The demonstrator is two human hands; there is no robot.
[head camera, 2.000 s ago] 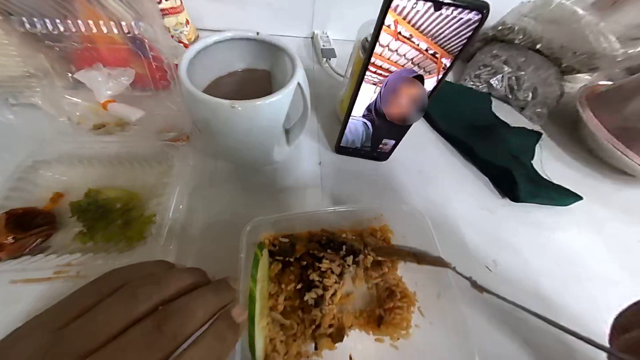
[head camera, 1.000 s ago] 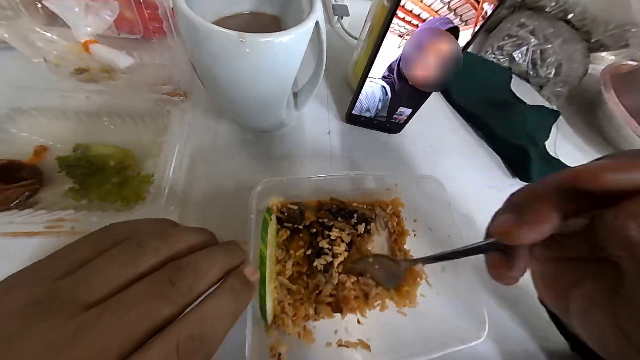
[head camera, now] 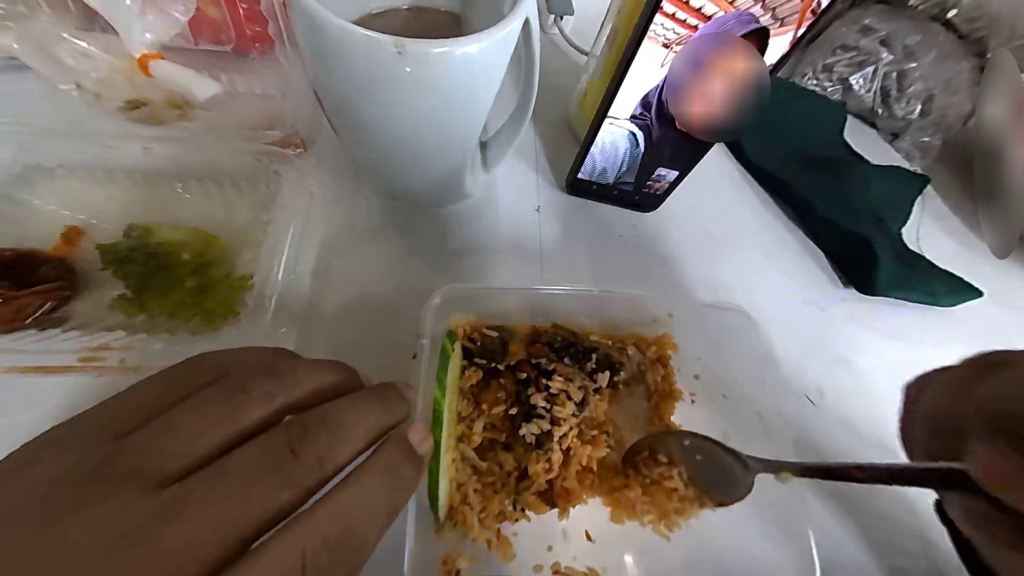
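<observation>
A clear plastic container (head camera: 768, 360) holds fried rice (head camera: 552, 424) with darker pieces on top. A cucumber slice (head camera: 444, 428) stands along its left wall. My left hand (head camera: 232, 456) lies flat beside the container, its fingertips touching that wall. At the right edge my right hand (head camera: 968, 432) grips the handle of a metal spoon (head camera: 696, 464). The spoon's bowl rests against the rice at its right side. Part of my right hand is cut off by the frame.
Behind the container stand a white mug (head camera: 424, 104) of brown drink and a propped phone (head camera: 616, 192) showing a person. A dark green cloth (head camera: 848, 200) lies right of it, near a clear plastic bag (head camera: 888, 72). An open clamshell box (head camera: 280, 264) with lettuce (head camera: 176, 276) is at left.
My right hand, at the frame's edge two seconds ago, came in over the container with the spoon and has since shifted right. The spoon's bowl has moved toward the rice's lower right side.
</observation>
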